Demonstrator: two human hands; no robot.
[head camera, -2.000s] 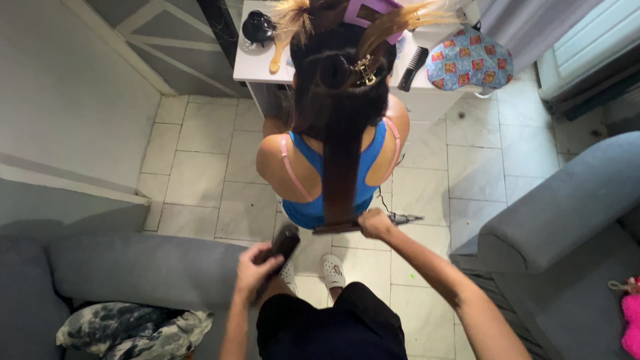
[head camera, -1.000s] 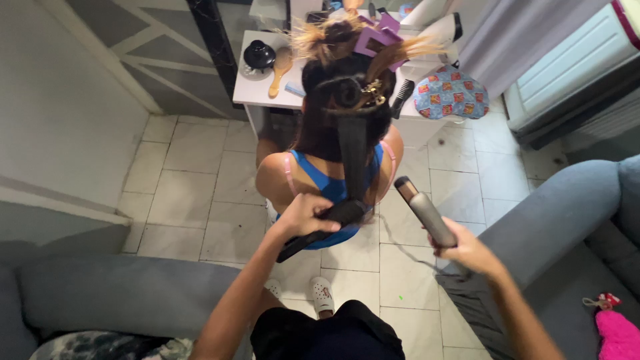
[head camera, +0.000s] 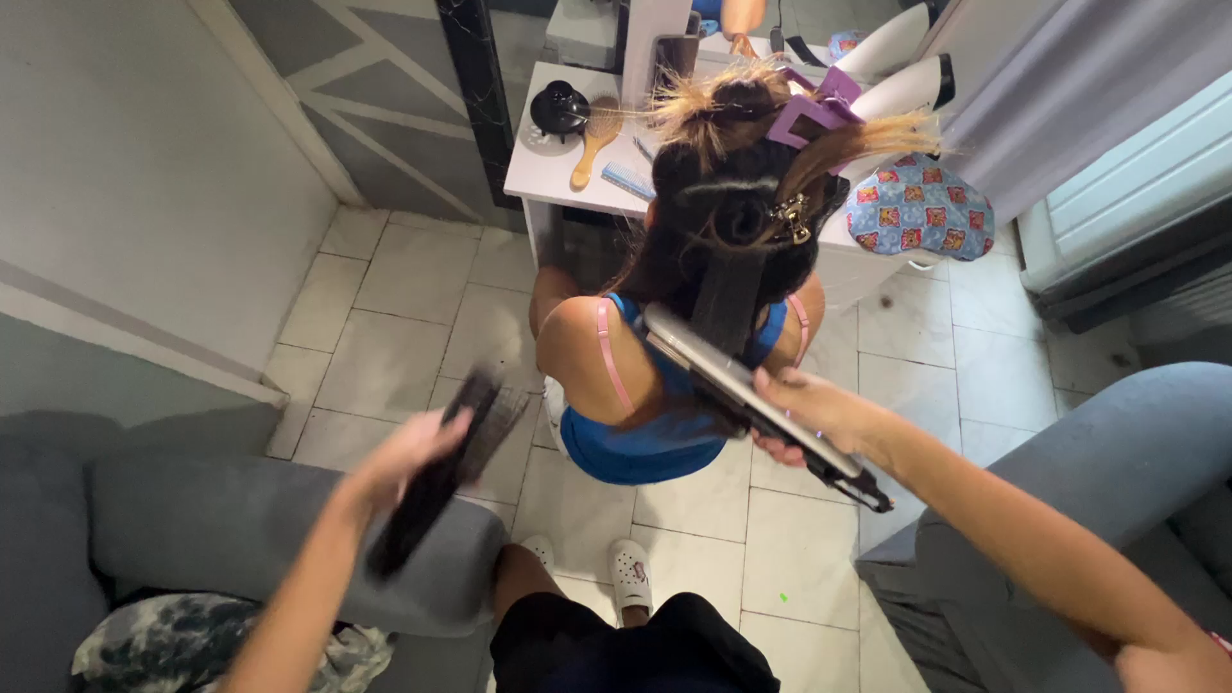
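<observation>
A seated person with back turned has dark hair (head camera: 736, 279) sectioned up with a purple claw clip (head camera: 816, 108) and a gold-coloured hair clip (head camera: 791, 218). My right hand (head camera: 804, 409) is closed around a silver-and-black hair straightener (head camera: 736, 383), which lies slantwise across the lower hair at the person's upper back. Whether its plates are fully together on the hair is hard to tell. Off to the left, apart from the hair, my left hand (head camera: 414, 457) grips a black hairbrush (head camera: 448, 472), blurred by motion, its bristles facing right.
On the white table (head camera: 539, 183) lie a wooden paddle brush (head camera: 599, 140), a black round object (head camera: 560, 108) and a blue comb (head camera: 628, 180). A patterned cloth cap (head camera: 921, 210) rests at the table's right. Grey sofas (head camera: 289, 529) stand on both sides.
The brush in my left hand has moved away from the hair, out to the left. The straightener, held apart on the right one second ago, is now at the hair.
</observation>
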